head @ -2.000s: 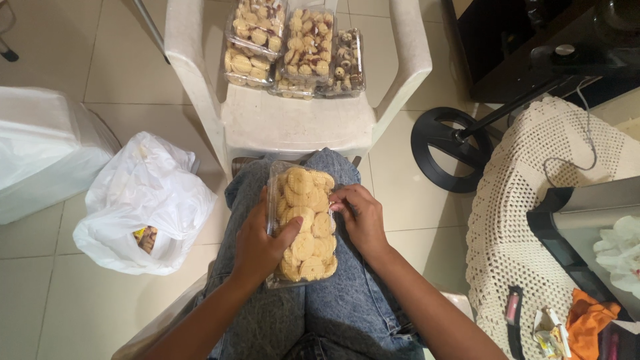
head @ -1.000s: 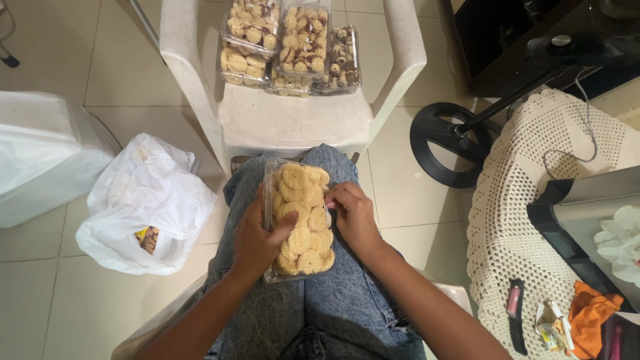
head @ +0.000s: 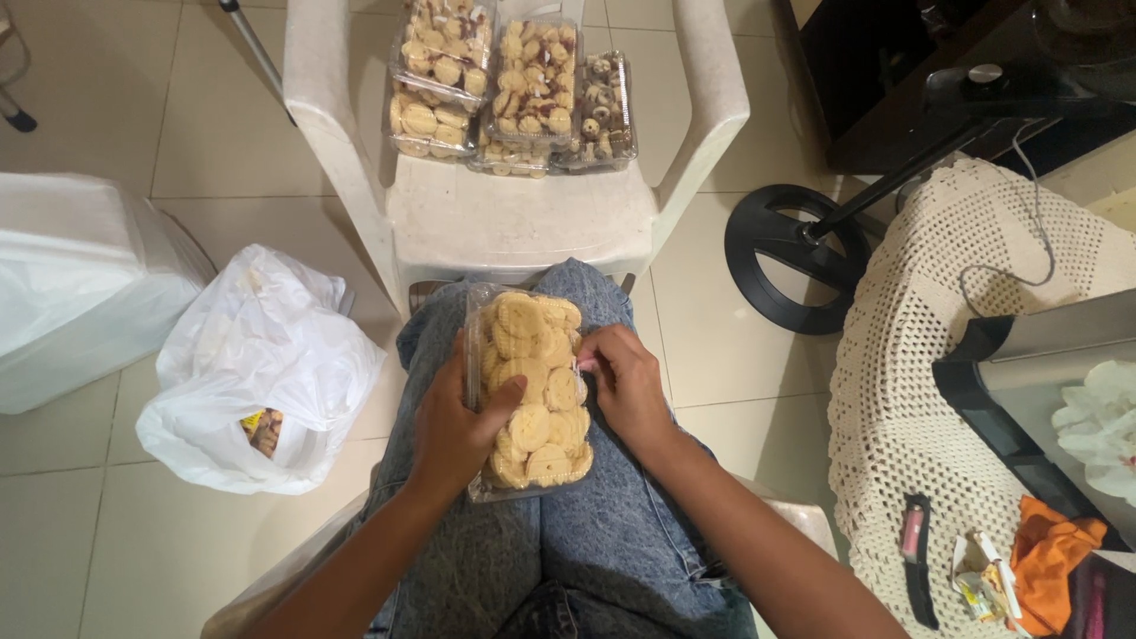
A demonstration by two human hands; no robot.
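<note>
A clear plastic clamshell box of pale round cookies [head: 531,417] rests on my jeans-covered lap. My left hand [head: 463,417] grips its left side, thumb over the top. At the box's right edge is my right hand [head: 626,382], its thumb and forefinger pinched together at a small pale bit too small to identify. Whether that bit is loose or part of the box, I cannot tell. Ahead, on the seat of a white plastic armchair [head: 519,217], stand stacked clear boxes of cookies [head: 534,84], some with dark red spots, and one box of darker small cookies [head: 603,111].
On the tiled floor at left sits a white plastic bag [head: 257,355] with a printed packet inside, beside a larger white-wrapped thing [head: 80,275]. At right are a round black stand base [head: 796,257] and a crocheted cloth [head: 896,355] bearing an orange cloth [head: 1052,564] and small items.
My right hand stays by the box's right edge, with its fingers slightly shifted. The left hand keeps its hold on the box throughout.
</note>
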